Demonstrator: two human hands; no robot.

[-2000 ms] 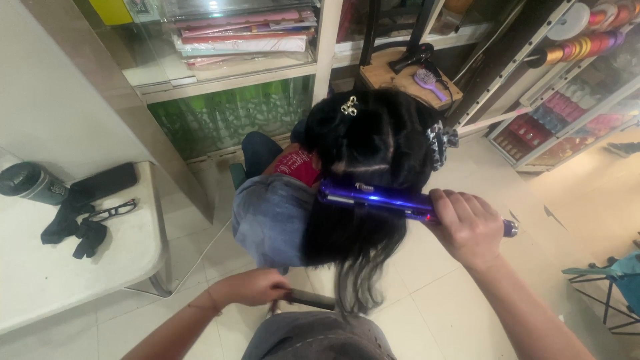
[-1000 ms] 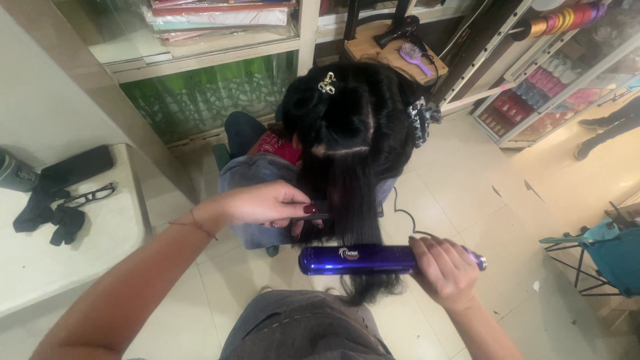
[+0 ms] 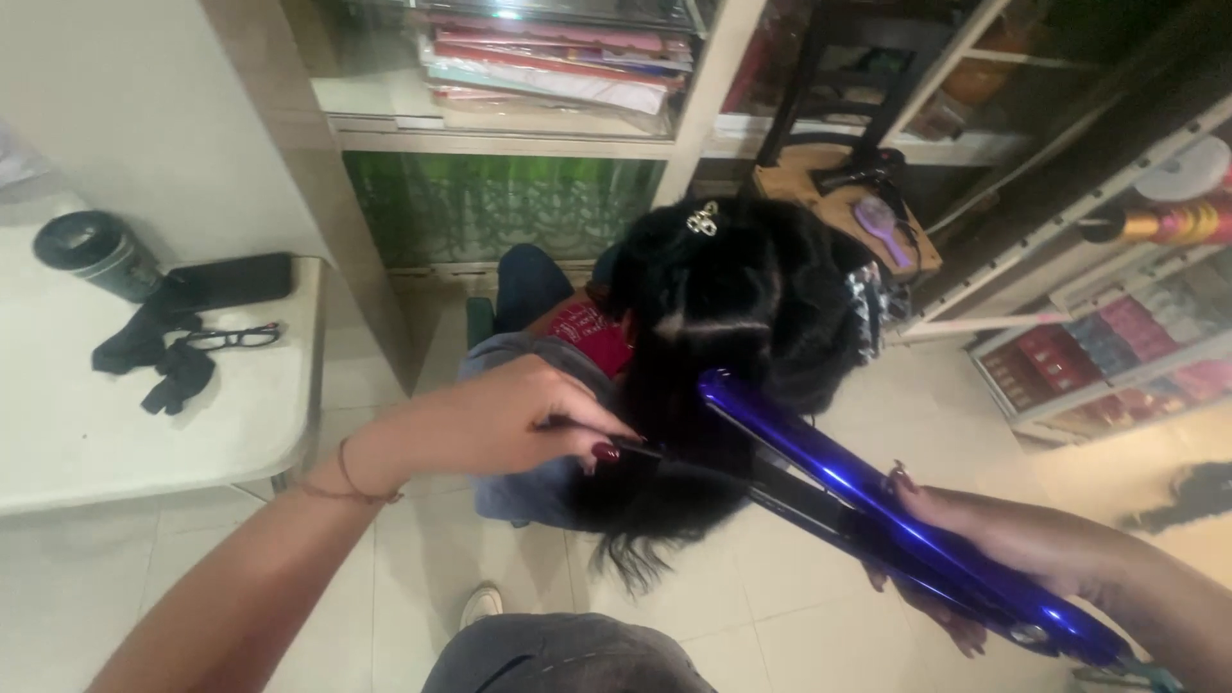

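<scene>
A seated person's long black hair (image 3: 674, 385) is parted at the back, with a metallic clip (image 3: 704, 218) on top and a patterned claw clip (image 3: 866, 308) at the right side. My left hand (image 3: 510, 414) holds a dark comb (image 3: 635, 446) against the hair at the neck. In my right hand (image 3: 948, 539) is a blue hair straightener (image 3: 847, 481), its plates apart. The plate ends reach the hair just right of the comb, and the dark lower plate blends with the hair, so whether strands lie between the plates I cannot tell.
A white table (image 3: 260, 423) at the left bears a tumbler (image 3: 99, 257), a black case (image 3: 234, 281), eyeglasses (image 3: 236, 337) and black cloth (image 3: 159, 351). Behind the person, a wooden chair (image 3: 808, 183) holds a hair dryer (image 3: 861, 171) and a purple brush (image 3: 881, 229). Glass-fronted cabinets (image 3: 510, 207) stand beyond.
The straightener was closed low on the hair one second ago; its plates are now apart and angled up toward the neck. My left hand, low down two seconds ago, is now at the hair with the comb.
</scene>
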